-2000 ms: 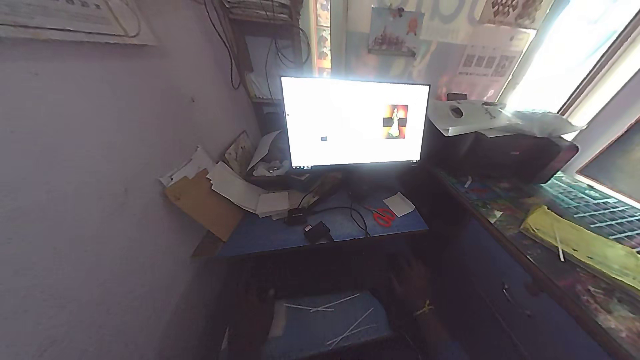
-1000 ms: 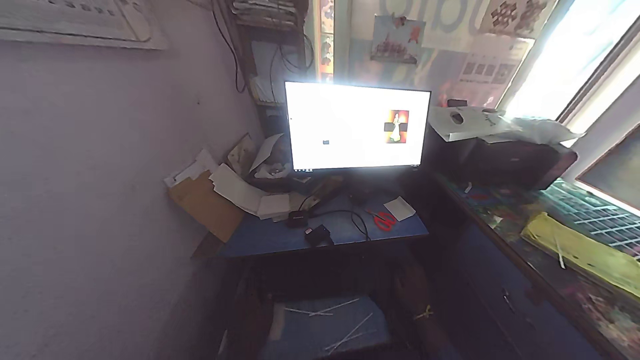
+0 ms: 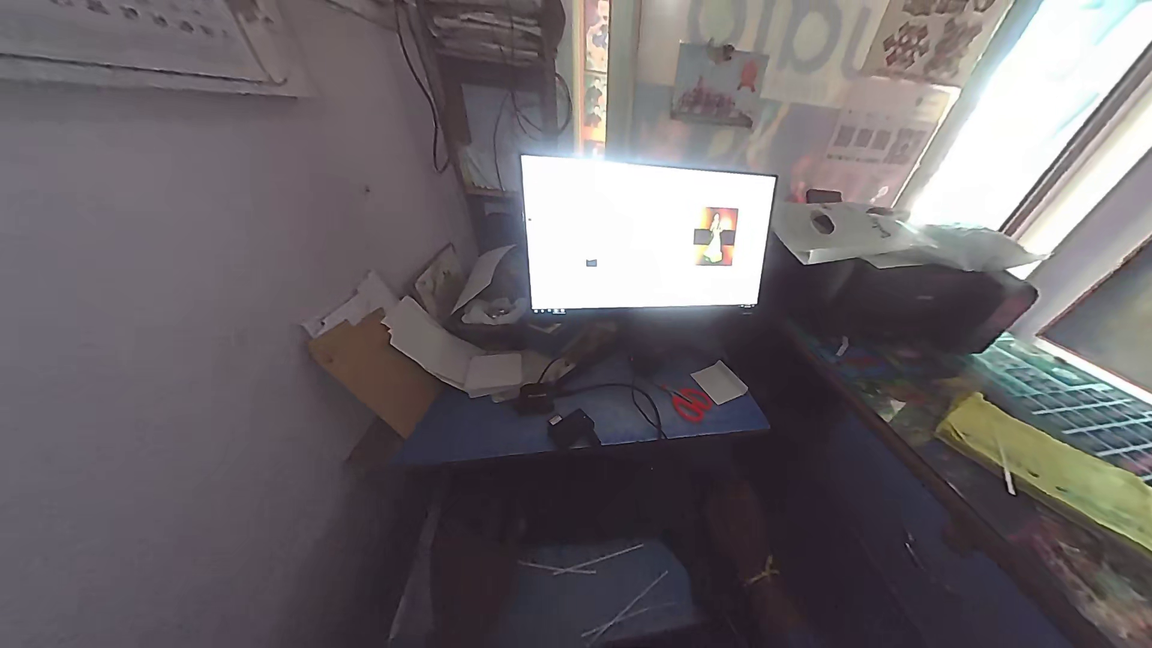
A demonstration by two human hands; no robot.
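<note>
Both my hands are low in the dark space below the desk edge. My left hand (image 3: pixel 481 531) is a dim shape at the left end of a dark recess; its fingers cannot be made out. My right hand (image 3: pixel 731 504) is at the recess's right end, with a yellow band on the wrist, its fingers lost in shadow. Between my forearms lies a blue surface (image 3: pixel 549 607) with several thin white strips (image 3: pixel 630 605). Above, on the blue desk (image 3: pixel 486 436), are red-handled scissors (image 3: pixel 691 406), a white paper piece (image 3: pixel 719 382), a black adapter (image 3: pixel 573 429) and black cables (image 3: pixel 621 387).
A lit monitor (image 3: pixel 630 234) stands at the back of the desk. Papers and a brown cardboard piece (image 3: pixel 378 373) lean by the left wall. To the right, a counter holds a black printer (image 3: pixel 936 301) with sheets on top, a yellow folded wrapper (image 3: pixel 1048 454) and a rack-like grid (image 3: pixel 1071 396).
</note>
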